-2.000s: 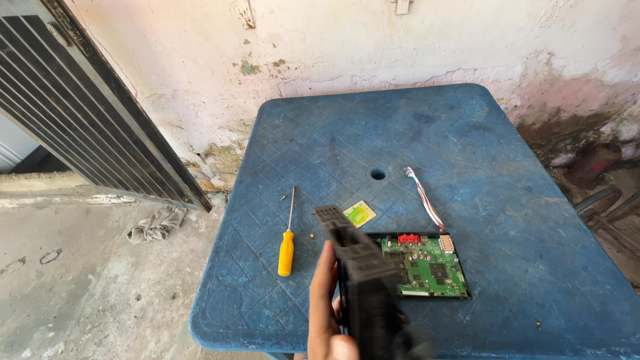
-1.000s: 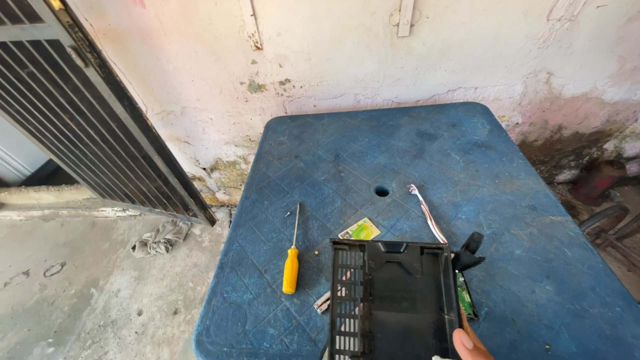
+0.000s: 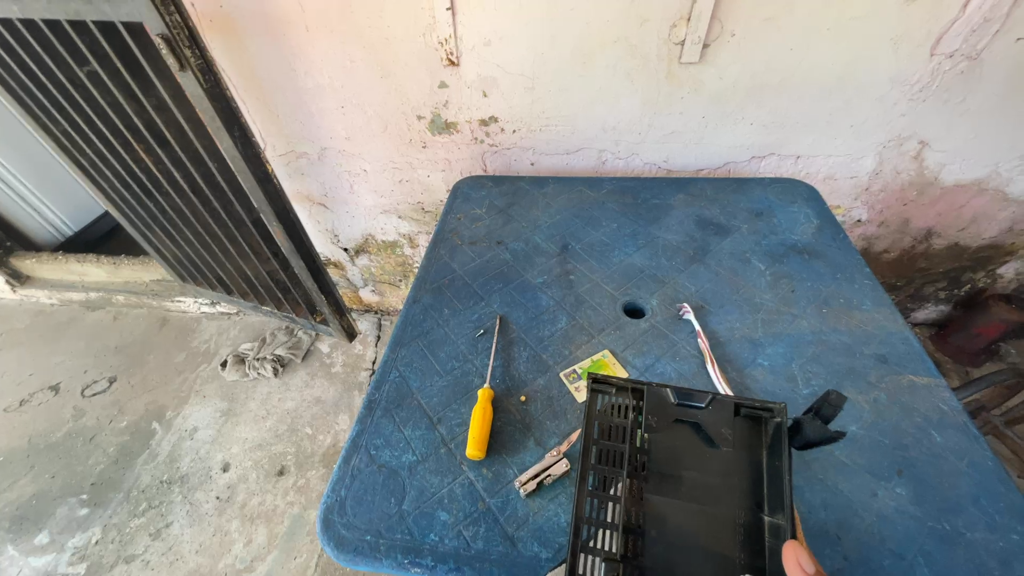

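A black plastic housing (image 3: pixel 704 480) with a slotted side is tilted over the near part of the table, its hollow inside showing. Fingertips of my right hand (image 3: pixel 800 558) are at its lower right edge; the rest of that hand is cut off or hidden. My left hand cannot be made out. A black strip-like piece (image 3: pixel 816 422) sticks out beyond the housing's right side. Behind the housing, a white and red cable (image 3: pixel 704 348) runs out across the table. To the left lie a metal multi-tool (image 3: pixel 546 468), a yellow-handled screwdriver (image 3: pixel 480 424) and a printed card (image 3: pixel 590 373).
The blue plastic table (image 3: pixel 552 248) has a round hole (image 3: pixel 634 310) and stands by a stained wall. A small screw (image 3: pixel 480 333) and a tiny yellowish piece (image 3: pixel 522 398) lie near the screwdriver. A barred metal gate (image 3: pixel 160 160) and a crumpled rag (image 3: pixel 268 352) are at the left.
The black housing, blurred and edge-on two seconds ago, has turned to show its hollow inside. It now covers the place where the green circuit board was seen. The multi-tool shows more fully.
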